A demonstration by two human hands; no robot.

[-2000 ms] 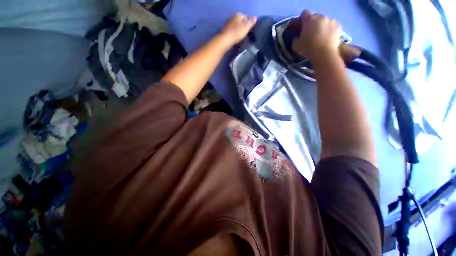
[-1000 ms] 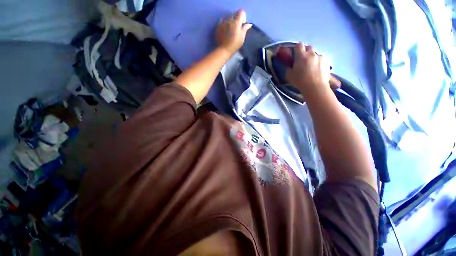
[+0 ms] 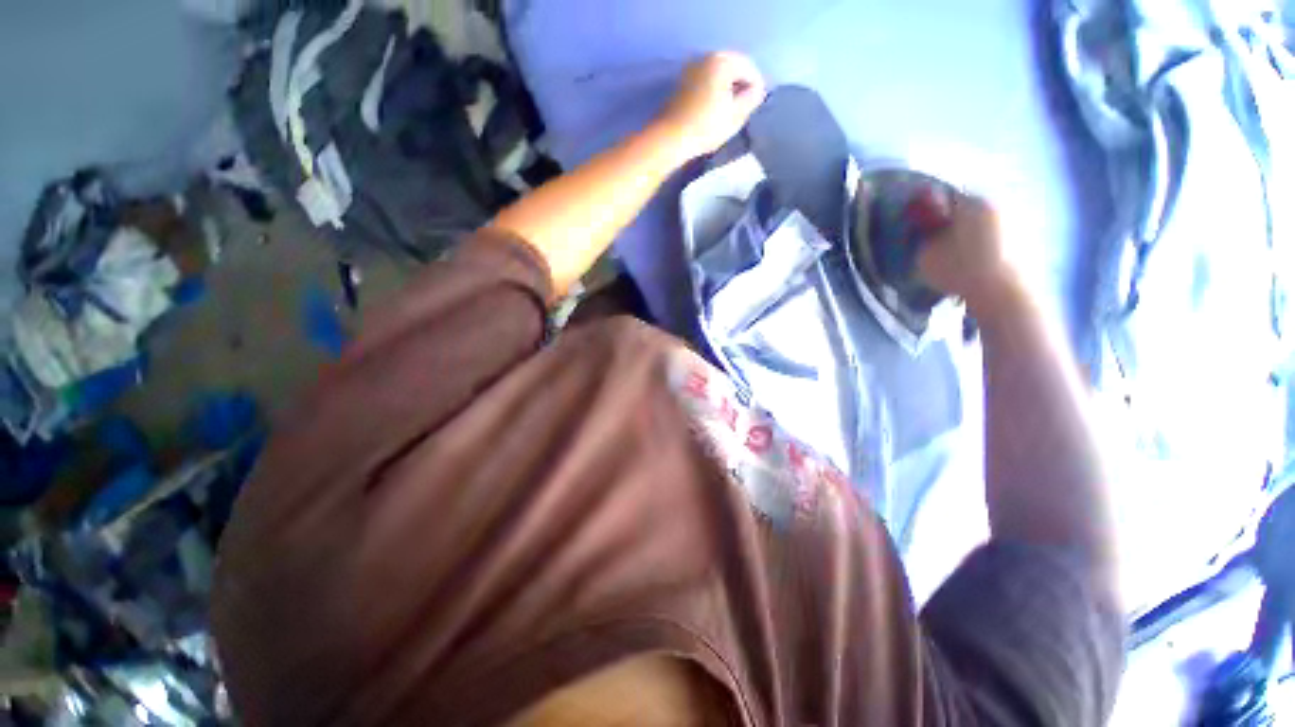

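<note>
A part-sewn garment piece (image 3: 781,305), pale silvery with dark grey parts, lies on the blue-violet table in front of my body. Its dark grey panel (image 3: 802,149) is at the far end. My left hand (image 3: 720,97) is closed at the panel's left edge and appears to pinch it; the fingertips are partly hidden. My right hand (image 3: 966,244) grips the handle of the steam iron (image 3: 888,234), whose pointed soleplate rests on or just over the garment's right side. The iron and right hand are blurred.
The pressing table (image 3: 923,71) runs to the top of the picture. Other grey-white garments (image 3: 1193,284) lie at the right. Dark and white cloth heaps (image 3: 384,135) lie at the left, with crumpled pale cloth (image 3: 93,305) and scraps lower down.
Since one second ago, the iron and my right hand have moved right and a little nearer to me over the garment. My left hand stays at the panel's edge. The whole view has shifted.
</note>
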